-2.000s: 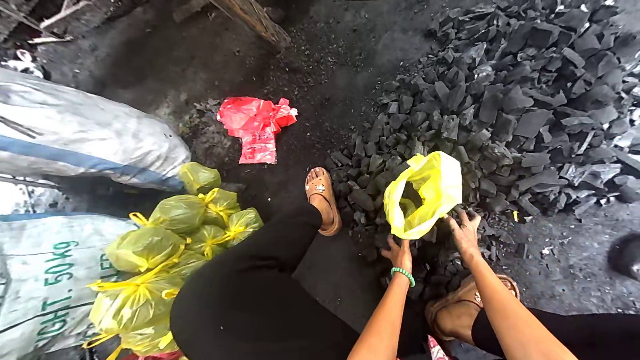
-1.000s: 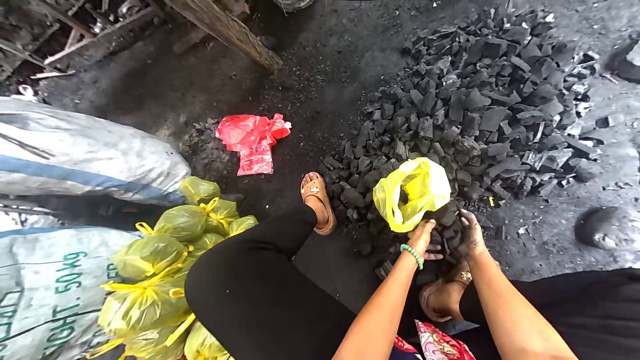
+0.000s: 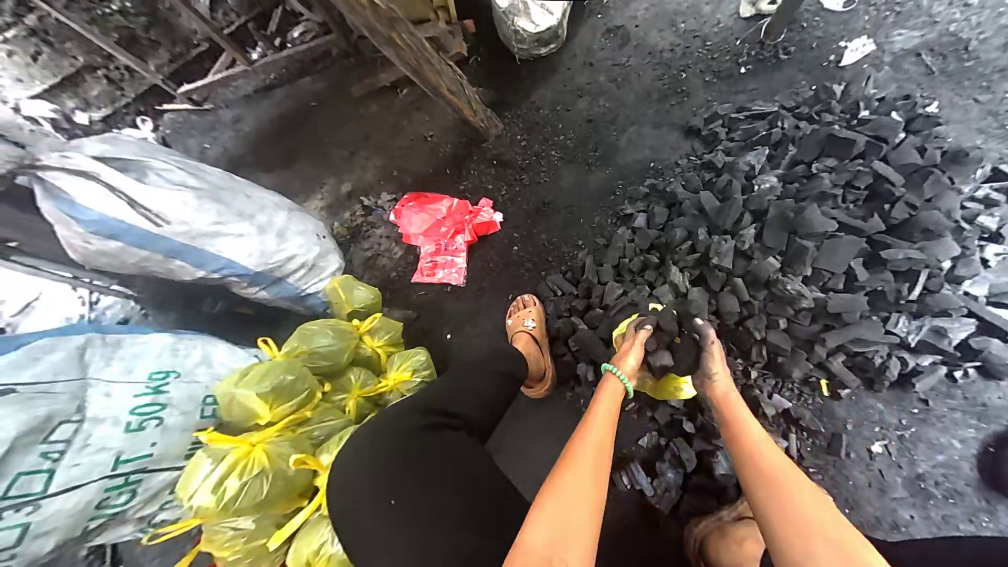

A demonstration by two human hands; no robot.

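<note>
Between my two hands is a clump of black charcoal pieces (image 3: 668, 340), above a yellow plastic bag (image 3: 668, 387) that lies low and partly hidden under them. My left hand (image 3: 635, 346), with a green beaded bracelet at the wrist, presses the clump from the left. From the right, my right hand (image 3: 711, 361), darkened with dust, closes against the same pieces. Both hands are at the near left edge of a large charcoal heap (image 3: 835, 236). The bag's mouth cannot be made out clearly.
Tied yellow bags (image 3: 268, 394) are piled at my left, beside a white woven sack with a blue stripe (image 3: 189, 213) and a printed sack (image 3: 87, 441). A crumpled red plastic bag (image 3: 442, 236) lies ahead, near a wooden post (image 3: 425, 71). My sandalled foot (image 3: 531, 346) stands by the heap.
The yellow bag stood with its mouth showing beside my hands; now it is lower, mostly covered by my hands and charcoal. My hands have come up around a clump of pieces.
</note>
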